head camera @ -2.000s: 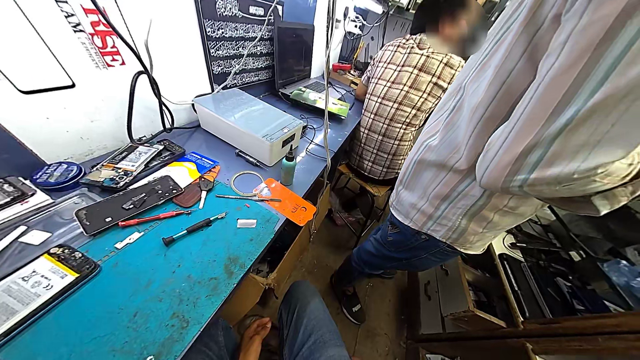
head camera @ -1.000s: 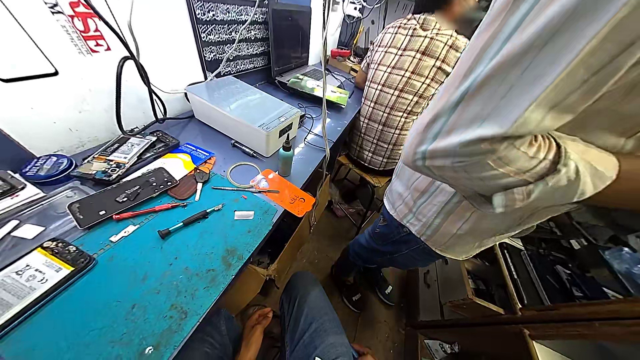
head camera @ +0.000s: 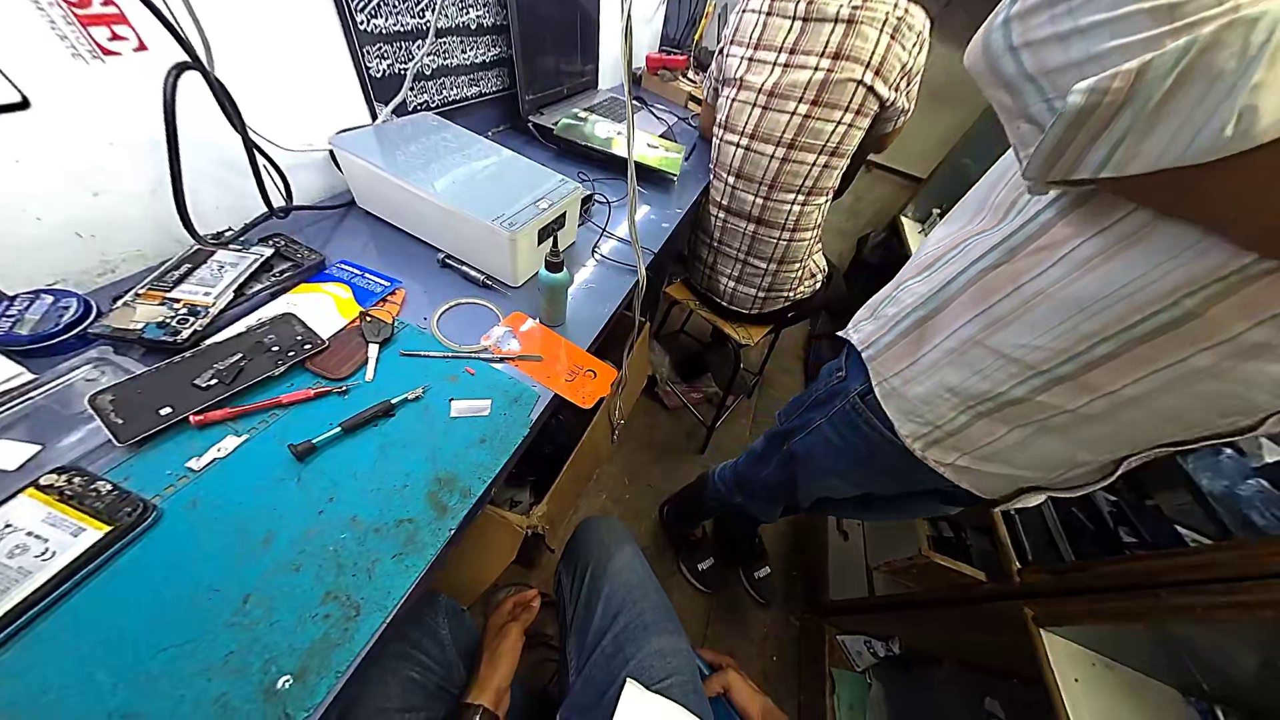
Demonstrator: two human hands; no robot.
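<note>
My left hand (head camera: 508,635) hangs low between my jeans-clad thighs, with a dark band at the wrist; its fingers are partly hidden and nothing plainly shows in it. At the bottom edge, my right hand (head camera: 738,692) is beside my right thigh, touching or close to a blue thing (head camera: 716,662) I cannot identify. Something white (head camera: 650,703) lies on that thigh. On the teal work mat (head camera: 330,560) are an opened smartphone with its battery showing (head camera: 50,545), a dark phone panel (head camera: 205,380), a red-handled tool (head camera: 270,403) and a black-and-teal screwdriver (head camera: 355,428).
A white plastic box (head camera: 455,200), a small dropper bottle (head camera: 553,285) and an orange card (head camera: 560,362) lie along the bench. A person in a checked shirt (head camera: 810,150) sits beyond. Another in a striped shirt (head camera: 1080,340) stands close on the right, by open wooden drawers (head camera: 930,565).
My right hand has come into view at the bottom edge, and the white thing now shows on my thigh. The standing person's arm and feet have shifted. The view has moved somewhat.
</note>
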